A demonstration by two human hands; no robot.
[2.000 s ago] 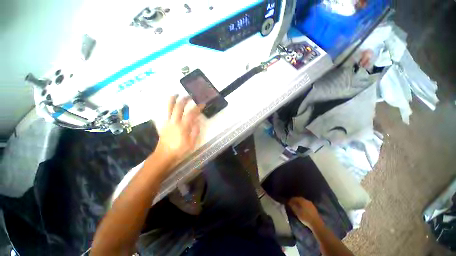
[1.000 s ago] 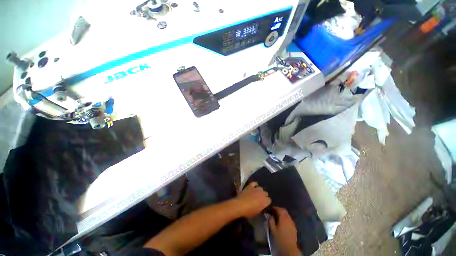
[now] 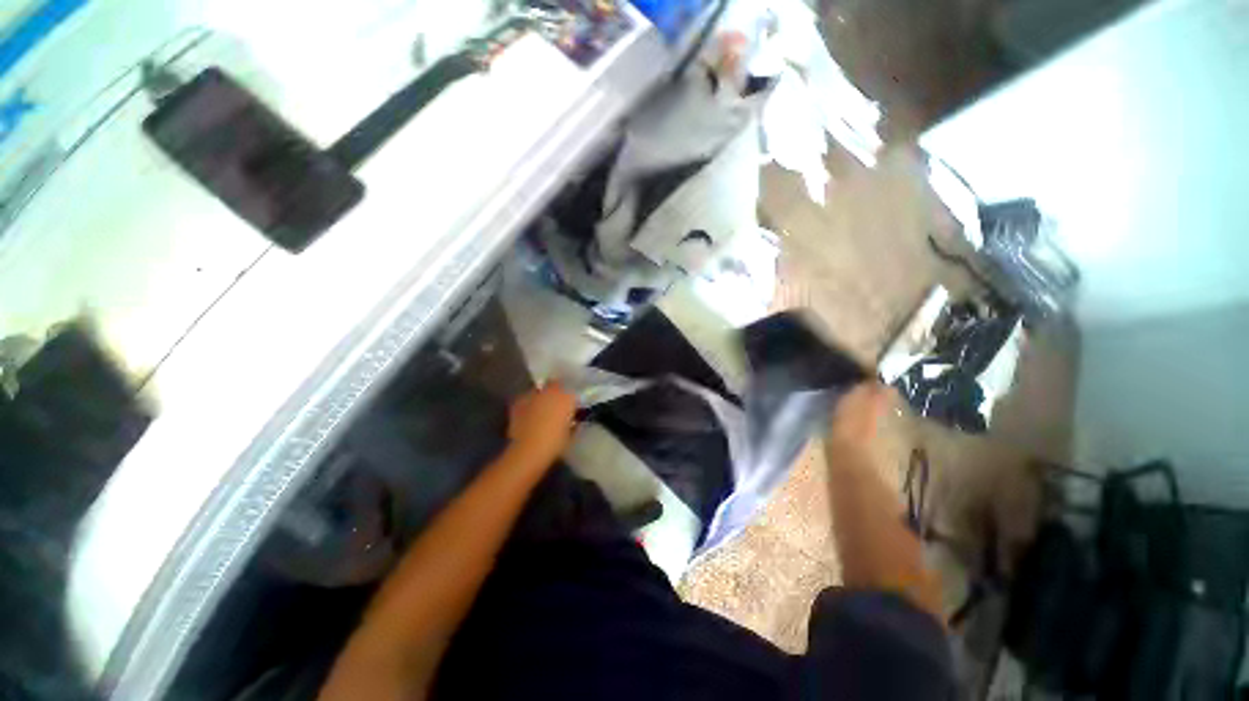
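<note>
My left hand (image 3: 545, 418), blurred, is closed at the left end of a small black cut piece. My right hand (image 3: 860, 411) grips the right corner of the black cut piece (image 3: 795, 353), which is lifted, with a pale side showing below its dark part. More black fabric (image 3: 671, 431) lies between my hands beside my lap. Black shell fabric (image 3: 82, 411) lies on the machine bed at the left edge of the picture.
The white table's ruler-marked front edge (image 3: 370, 363) runs diagonally at left. A smartphone (image 3: 254, 158) and dark strap (image 3: 404, 110) lie on it. Offcuts (image 3: 699, 206) are heaped beyond the table. A black chair-like frame (image 3: 1123, 548) stands at right.
The view has swung right and down. My left hand left the machine bed for the black pile. My hands then moved apart, and the right one lifted a black piece that shows a pale side.
</note>
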